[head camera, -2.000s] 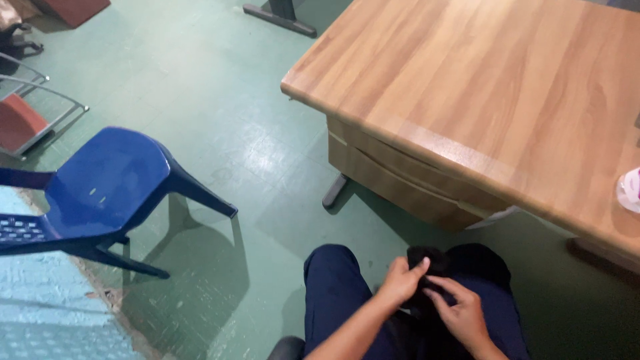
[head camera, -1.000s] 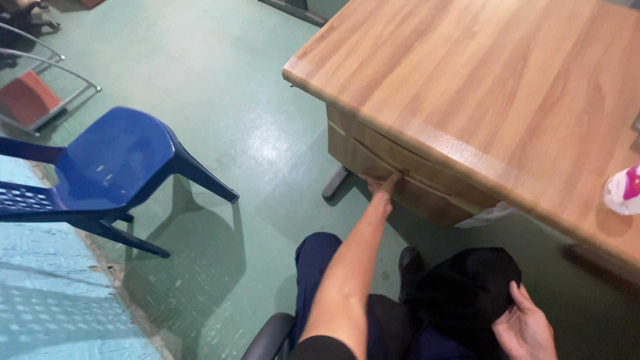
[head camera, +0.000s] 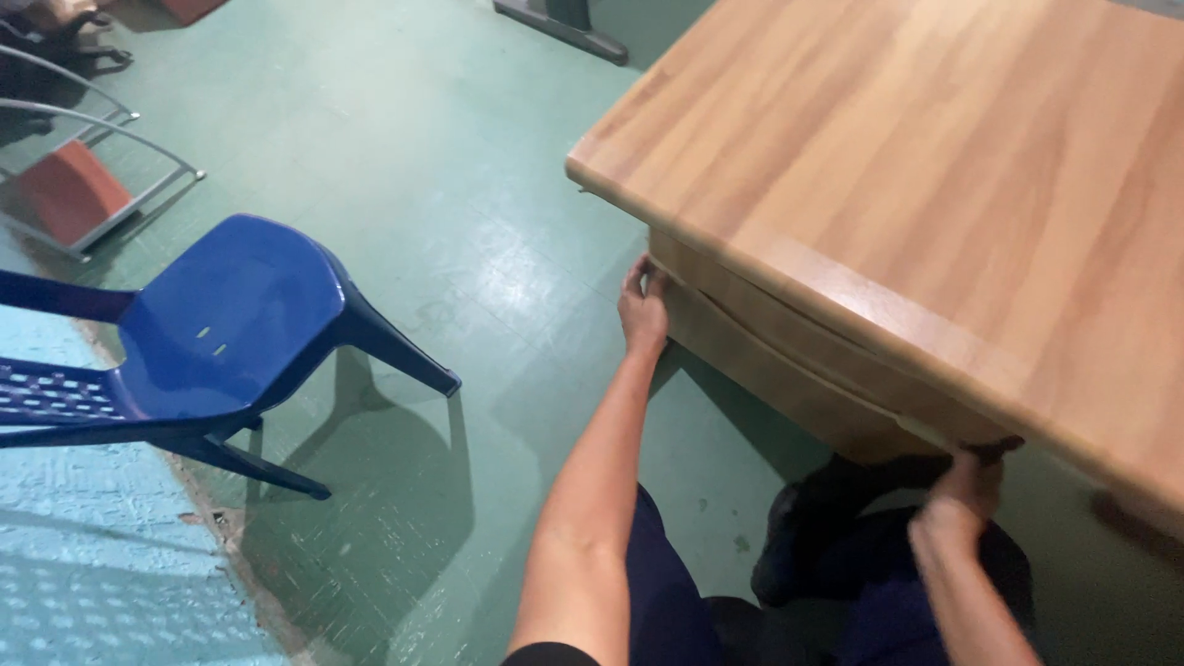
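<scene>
My left hand (head camera: 645, 301) grips the left edge of the lower drawer front (head camera: 786, 370) of a wood-grain desk (head camera: 888, 166), its fingers at the drawer's side. At the right end of the drawers is my right hand (head camera: 962, 499), blurred, with its fingers at the drawer edge. A black cloth (head camera: 888, 472) lies by that hand, over or near my knee; whether the hand holds it I cannot tell. The drawer front seems to stand a little out from the desk. The inside of the drawer is hidden under the desktop.
A blue plastic chair (head camera: 240, 314) stands on the green floor at the left, beside a light blue wall (head camera: 111, 555). Farther back are a metal frame with a reddish panel (head camera: 74, 190) and a dark metal foot (head camera: 564, 28) of furniture. My legs are below the desk edge.
My left hand has moved from the middle of the drawer fronts to their left edge. My right hand, earlier on the black cloth, has moved up to the drawers' right end.
</scene>
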